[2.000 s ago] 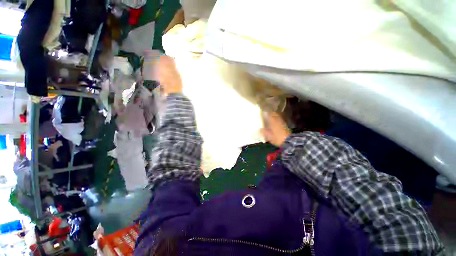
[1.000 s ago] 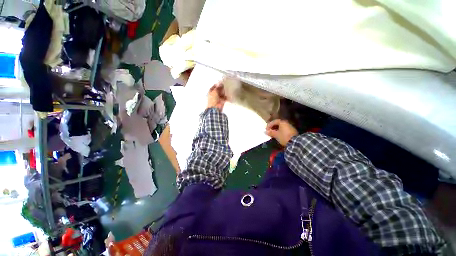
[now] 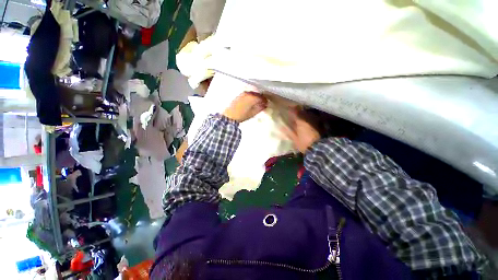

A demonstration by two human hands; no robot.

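Note:
A cream fabric panel (image 3: 245, 164), washed out to white in places, hangs below the table edge in front of me. My left hand (image 3: 247, 105) is at its upper part, close under the table edge, with fingers bent onto the cloth. My right hand (image 3: 302, 131) is to the right at the panel's side, blurred, its fingertips against the cloth. What lies between the fingers is hidden or too blurred to tell.
A large cream cloth (image 3: 349, 41) covers the table at upper right, above its pale rounded edge (image 3: 393, 109). Grey cloth pieces (image 3: 150, 183) lie on the green floor. A cluttered rack (image 3: 52, 186) stands at left, with an orange basket (image 3: 139, 270) at lower left.
My left hand moved across the cloth and is now up near the table edge. My right hand shifted slightly up and left. The panel's lower part now hangs bunched and narrower.

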